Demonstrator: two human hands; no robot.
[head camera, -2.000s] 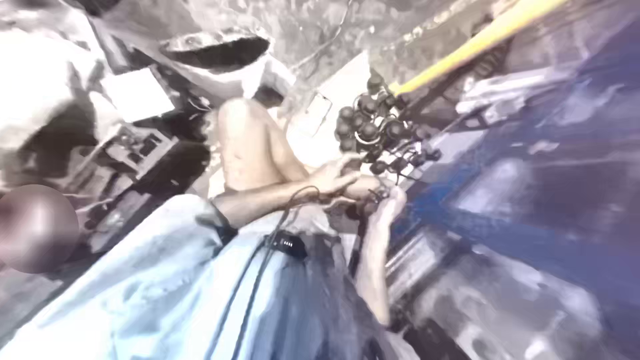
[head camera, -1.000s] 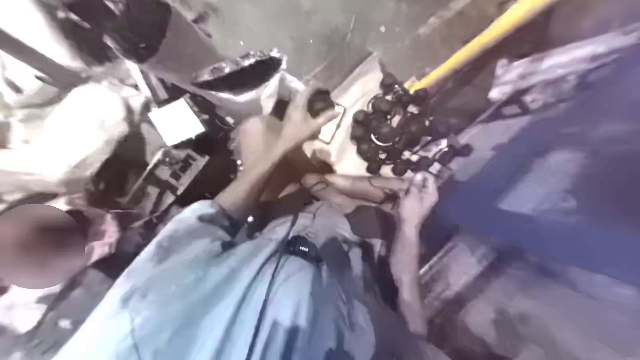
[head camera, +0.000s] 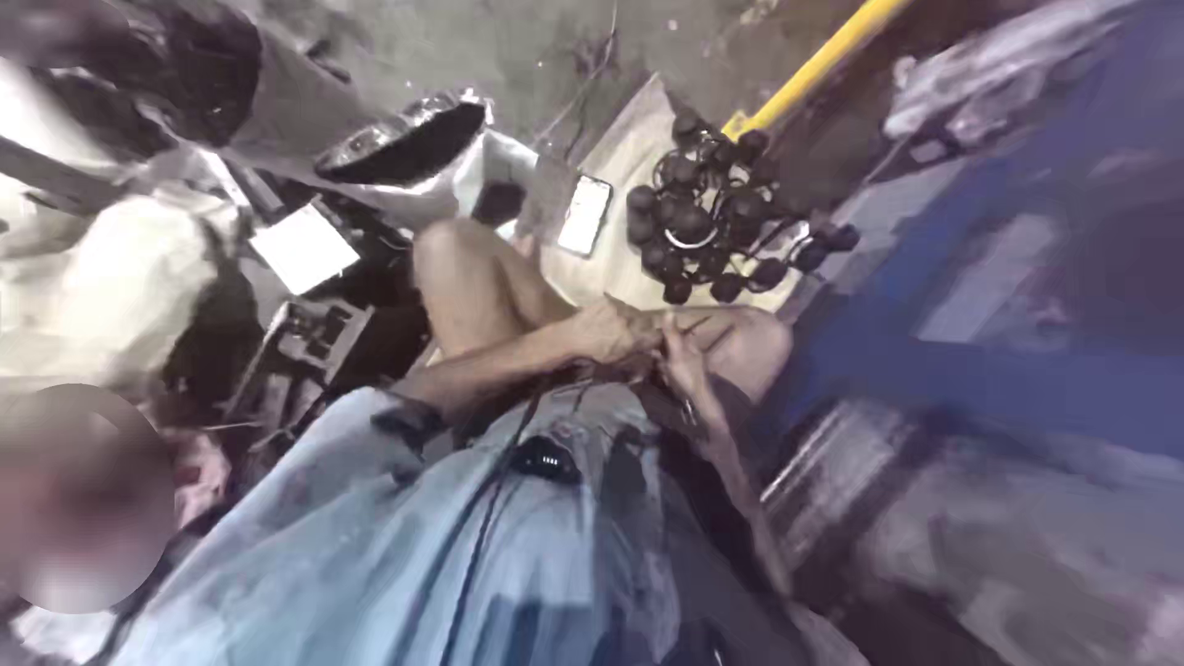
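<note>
My left hand and my right hand meet over my crossed legs, fingers drawn together. Thin dark strands, seemingly cord or wire, stick out beside my right fingertips; the small piece between my hands is too blurred to name. What my left fingers hold is hidden. Just beyond lies a tangled cluster of dark round balls joined by thin dark loops, resting on a pale sheet. A phone with a bright screen lies on that sheet, to the left of the cluster.
A yellow bar slants away at the upper right. Left of my knee are a white square object and a grey frame-like object. An open bag with a dark inside stands beyond. A person's blurred head is at the lower left.
One second ago my left hand was raised near the phone, over a dark object; it has come back down beside my right hand. The phone shows more fully now.
</note>
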